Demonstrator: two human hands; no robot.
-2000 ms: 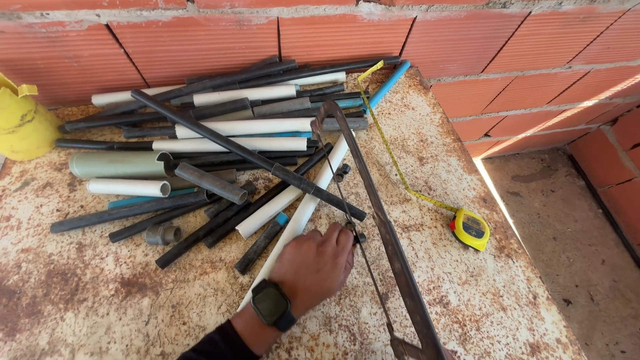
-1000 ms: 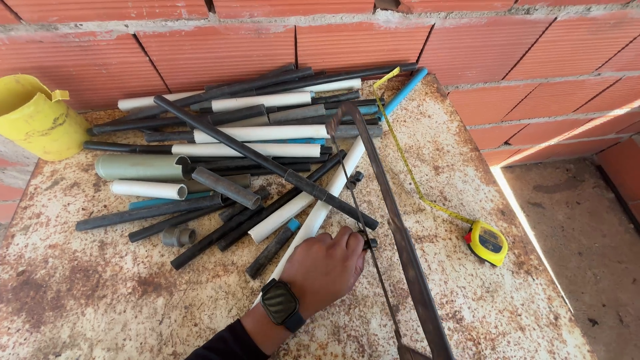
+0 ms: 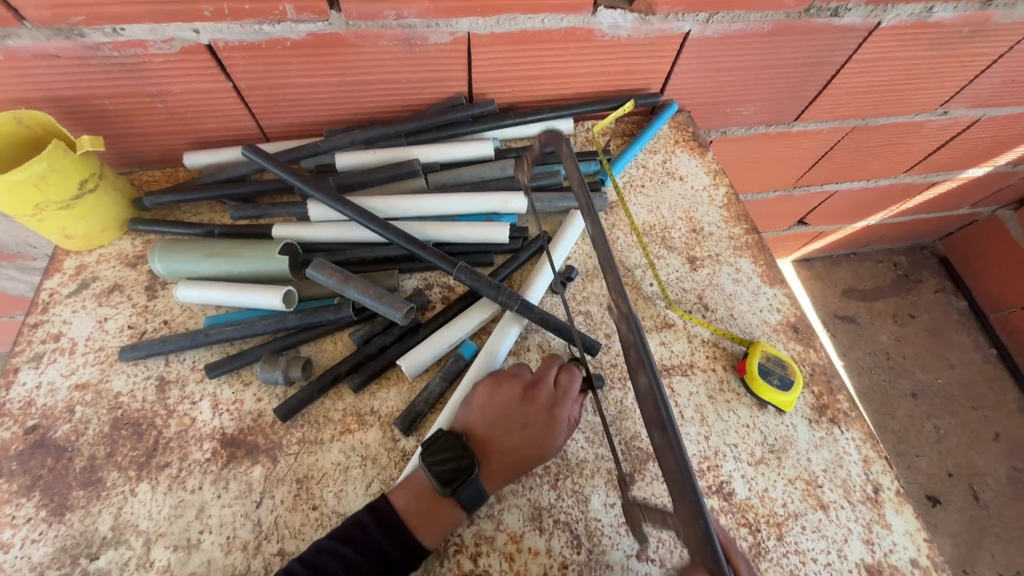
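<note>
My left hand (image 3: 520, 416), with a smartwatch on its wrist, is closed on a small black plastic fitting (image 3: 592, 382). It rests over a long white plastic pipe (image 3: 500, 340). A hacksaw (image 3: 628, 320) slants from the pile down to the bottom edge, its blade crossing the fitting beside my fingertips. My right hand (image 3: 724, 556) shows only in part at the saw's lower end, blurred and cut off by the frame; it grips the hacksaw. A long black pipe (image 3: 400, 236) lies across the pile, under the saw blade. Another small black fitting (image 3: 565, 278) lies near the blade.
Black, white and blue pipe pieces are heaped against the brick wall (image 3: 560, 68). A grey threaded fitting (image 3: 284, 370) lies in front. A yellow plastic container (image 3: 60, 184) stands left. The yellow tape measure (image 3: 772, 374), its tape extended, lies right on the rusty metal tabletop (image 3: 200, 480).
Part of my right hand has come into sight at the bottom edge. My left hand keeps its place over the white pipe beside the blade. The view has shifted somewhat.
</note>
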